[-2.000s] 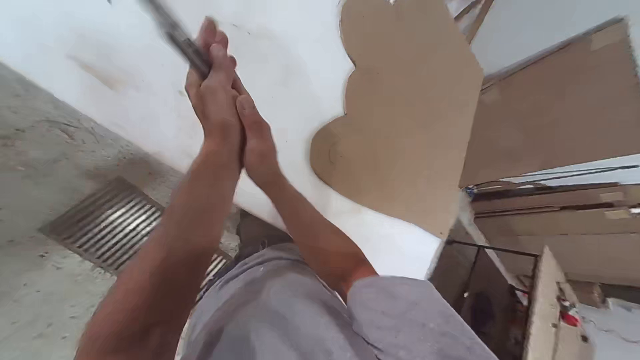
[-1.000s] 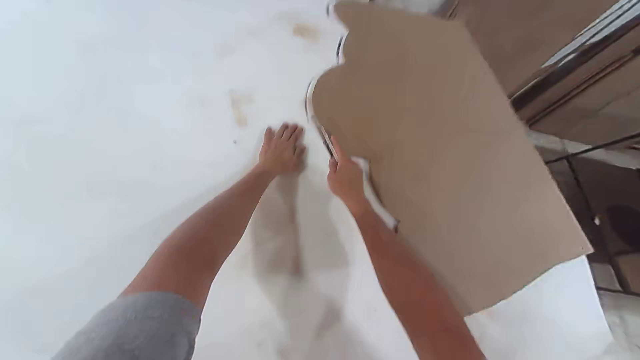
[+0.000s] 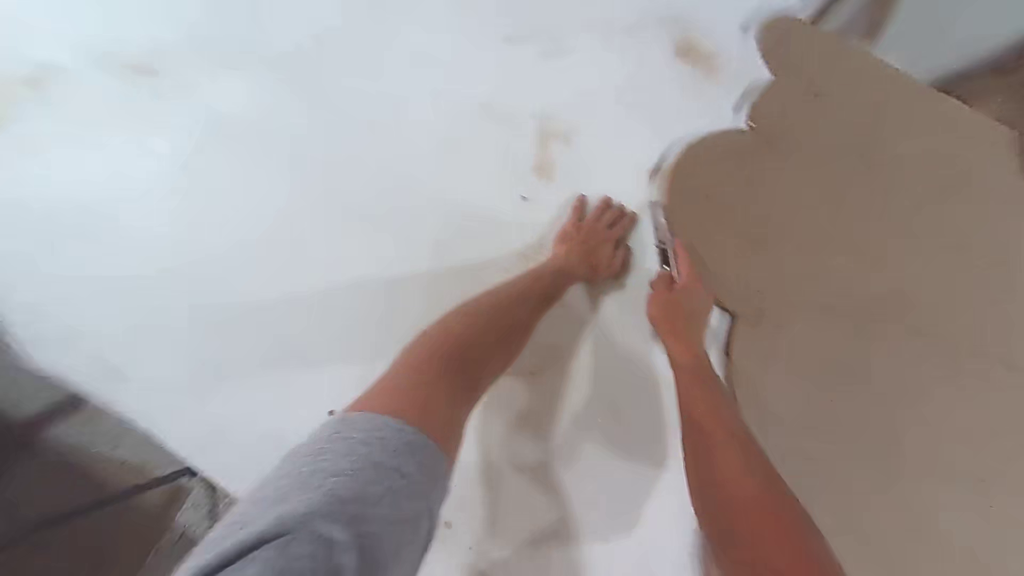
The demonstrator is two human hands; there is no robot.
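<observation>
My left hand (image 3: 596,240) lies palm down on a large white sheet (image 3: 320,160), its fingers a little apart and nothing held. Just to its right, my right hand (image 3: 682,308) grips a slim metallic tool (image 3: 663,240), which looks like a utility knife, though blur hides its details. The tool's front end is at the curved edge of a tan board (image 3: 864,264) with a scalloped outline, which rests on the white sheet. A dark line or gap runs along part of the board's edge beside my right wrist.
Brownish stains (image 3: 548,148) mark the white surface. Its edge runs diagonally at the lower left, beyond which are a grey floor and a dark brown area (image 3: 80,496). More brown material (image 3: 988,88) shows past the board at the upper right.
Two seconds ago both hands were together at the sheet's left part; they have since parted, the left onto the sheet, the right to the board's edge. Over the last second the right stays along that edge.
</observation>
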